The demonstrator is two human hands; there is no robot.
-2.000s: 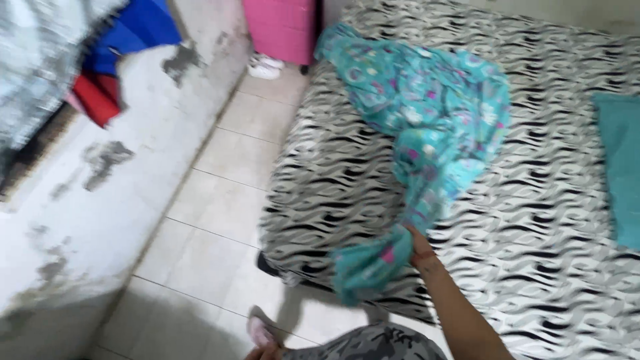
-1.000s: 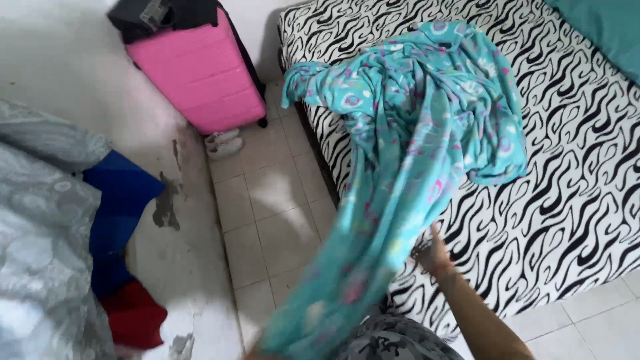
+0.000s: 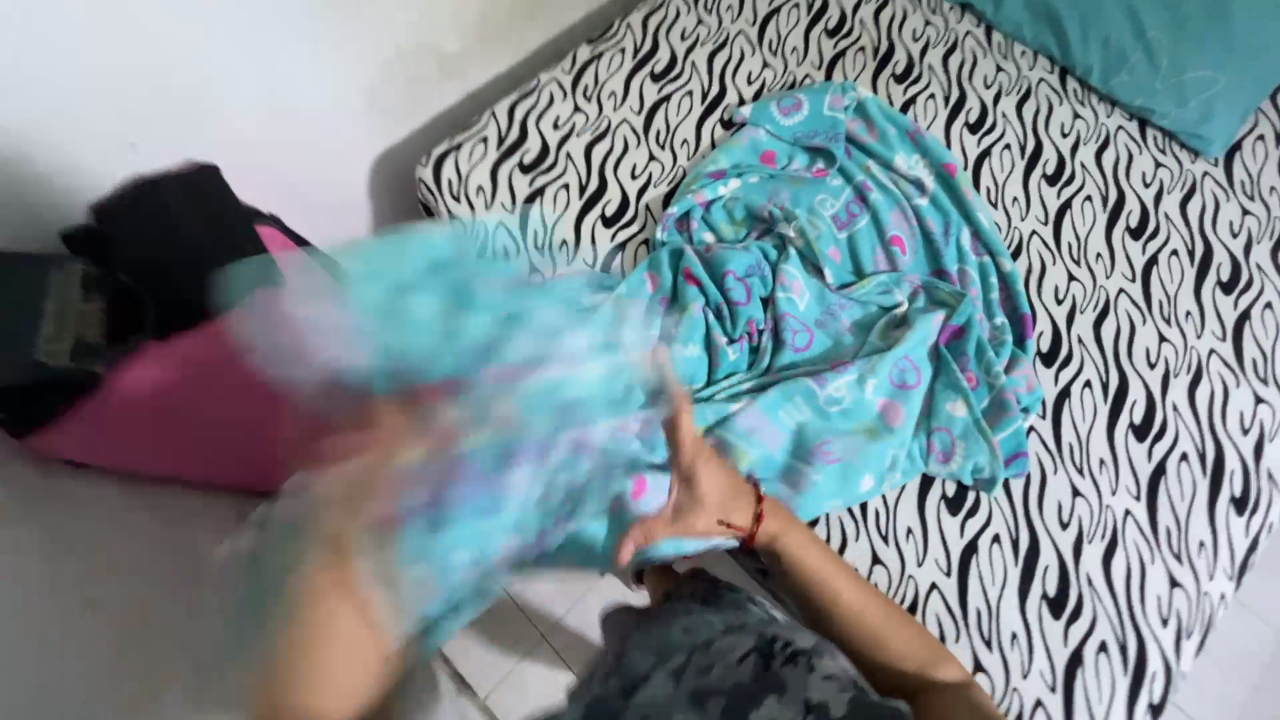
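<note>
A turquoise printed blanket (image 3: 830, 330) lies bunched on the mattress (image 3: 1110, 400), which has a black-and-white wavy cover. Its near end is lifted off the left side of the bed and blurred by motion. My left hand (image 3: 370, 450) is at that lifted end, too blurred to show its grip. My right hand (image 3: 690, 490), with a red cord bracelet on the wrist, is against the blanket's lower edge, thumb and fingers spread apart; whether any cloth is pinched there cannot be told.
A pink suitcase (image 3: 190, 410) with a black item (image 3: 170, 240) on it stands at the left by the white wall. A teal cloth (image 3: 1150, 60) lies at the bed's upper right. Floor tiles (image 3: 540, 620) show below, beside my camouflage-patterned clothing (image 3: 720, 650).
The blanket's near end has been raised and swung left across the bed's edge. My left arm has come into view. The view has turned noticeably.
</note>
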